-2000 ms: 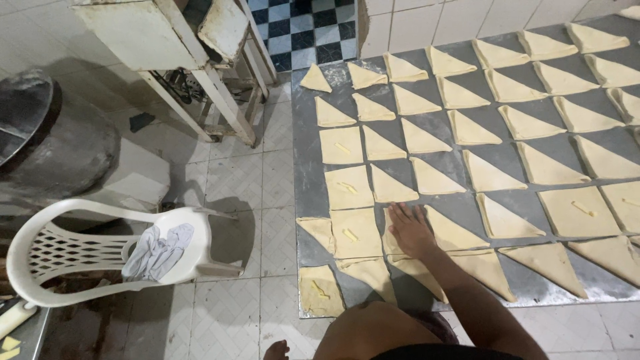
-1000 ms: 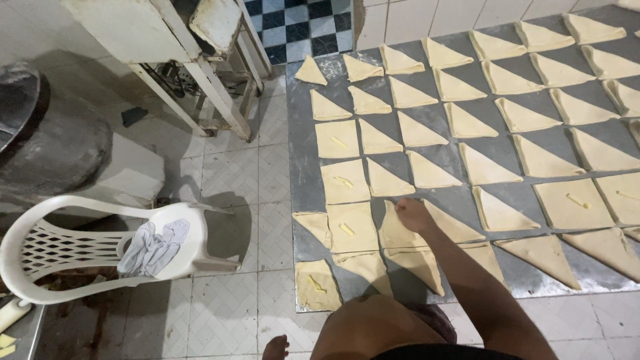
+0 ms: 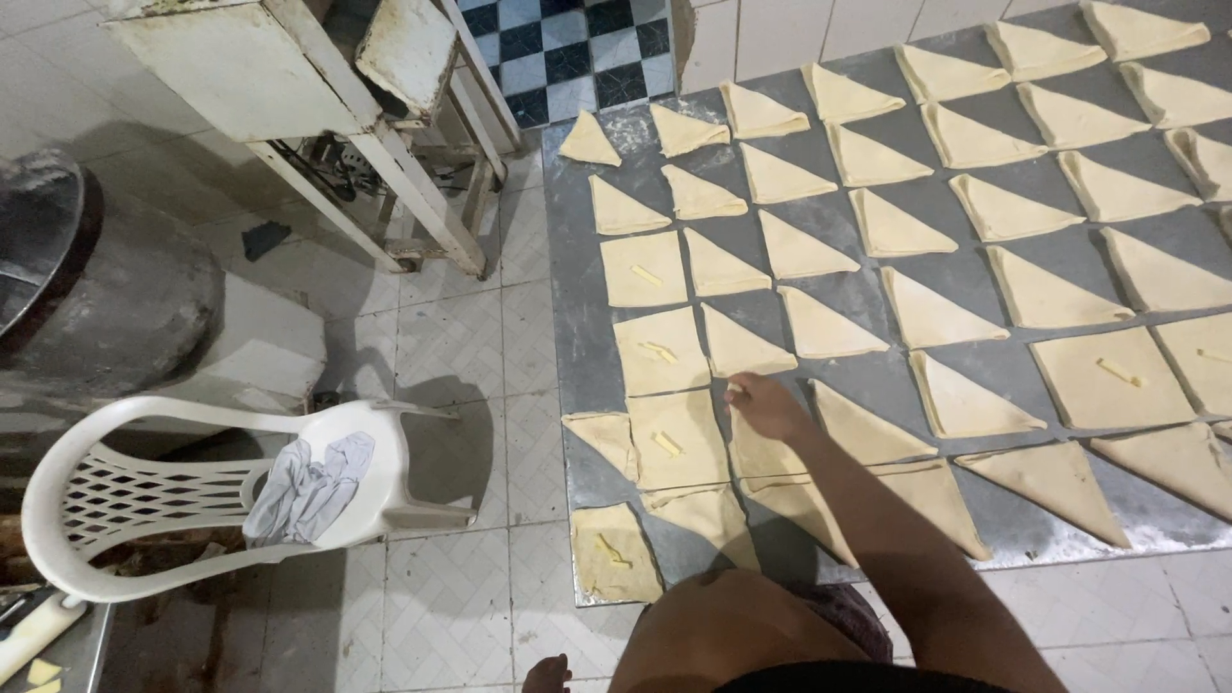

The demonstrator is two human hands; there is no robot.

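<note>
My right hand (image 3: 770, 407) has its fingertips closed on the upper left corner of a dough piece (image 3: 765, 452) on the grey metal table (image 3: 587, 371). The hand and forearm hide part of that piece. Just above lies a folded dough triangle (image 3: 746, 342). To the left, a flat dough square (image 3: 679, 443) carries small yellow strips, as do the squares (image 3: 659, 351) above it. Rows of folded dough triangles (image 3: 905, 221) cover much of the table. What looks like my left hand (image 3: 547, 674) shows only partly at the bottom edge, away from the table; its grip is unclear.
A white plastic chair (image 3: 390, 481) with a crumpled grey cloth (image 3: 308, 486) stands left of the table. Behind it are a large round metal vessel (image 3: 144, 279) and a worn white metal stand (image 3: 423, 192). A white-handled tool (image 3: 38, 635) lies at the lower left.
Two seconds ago my right hand lay spread on the dough; its fingers have since drawn together. From one second ago, it has moved slightly left along the piece's top edge.
</note>
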